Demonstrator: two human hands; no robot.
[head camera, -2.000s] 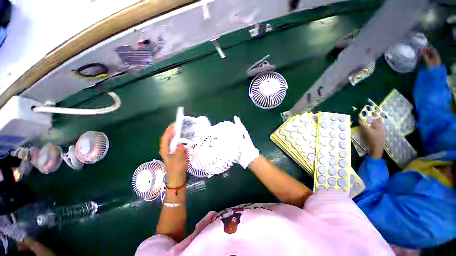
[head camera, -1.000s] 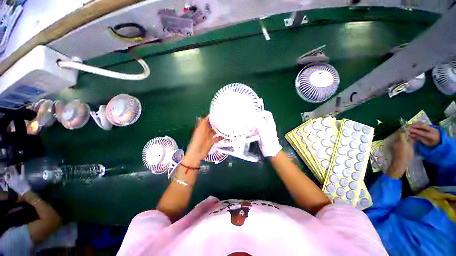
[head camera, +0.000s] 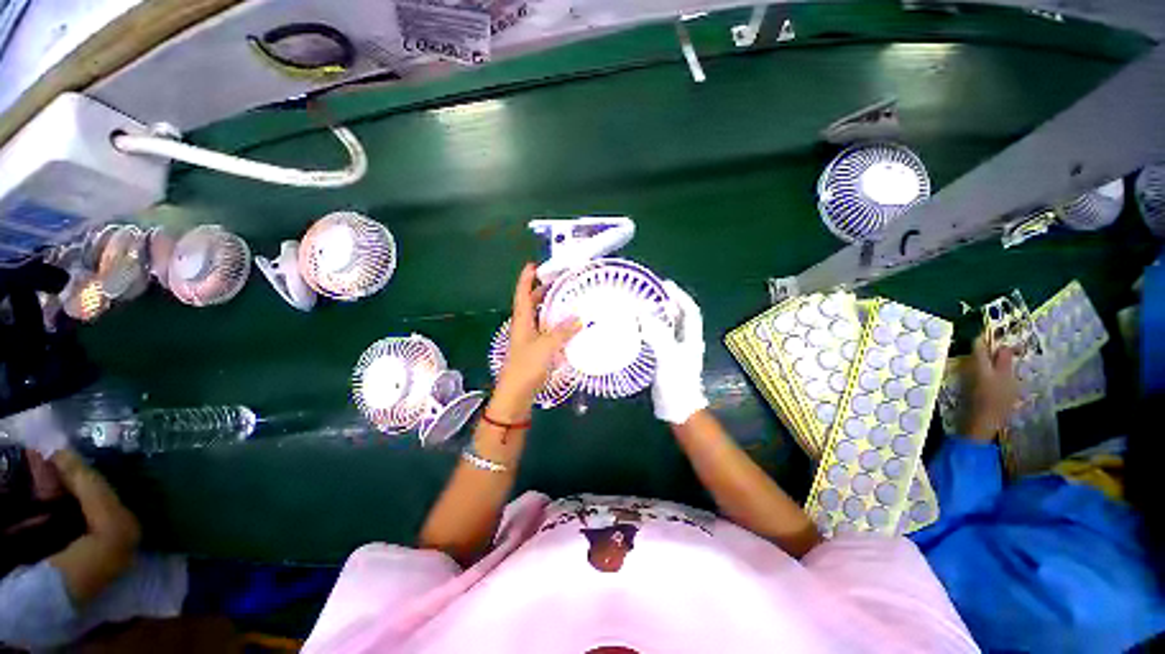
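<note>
A white clip fan (head camera: 608, 335) is held in front of me with its round grille facing up and its clip base (head camera: 585, 239) pointing away from me. My bare left hand (head camera: 534, 342) grips its left side, with a finger over the grille. My gloved right hand (head camera: 677, 355) holds its right side. The grille centre is washed out by glare, so its details are unclear. A second fan (head camera: 558, 383) shows partly beneath and left of the held one. Another fan (head camera: 396, 383) lies to the left of my left forearm.
More fans (head camera: 346, 256) lie at the left near a white power strip (head camera: 77, 173). A clear bottle (head camera: 198, 427) lies below them. One fan (head camera: 874, 192) is by the pale rail (head camera: 984, 211). Disc sheets (head camera: 882, 415) are stacked at right, beside a person's blue sleeve (head camera: 967, 486).
The held fan has been turned, so its clip base has gone from the near side to the far side. My left hand has moved up along its left edge, a finger over the grille.
</note>
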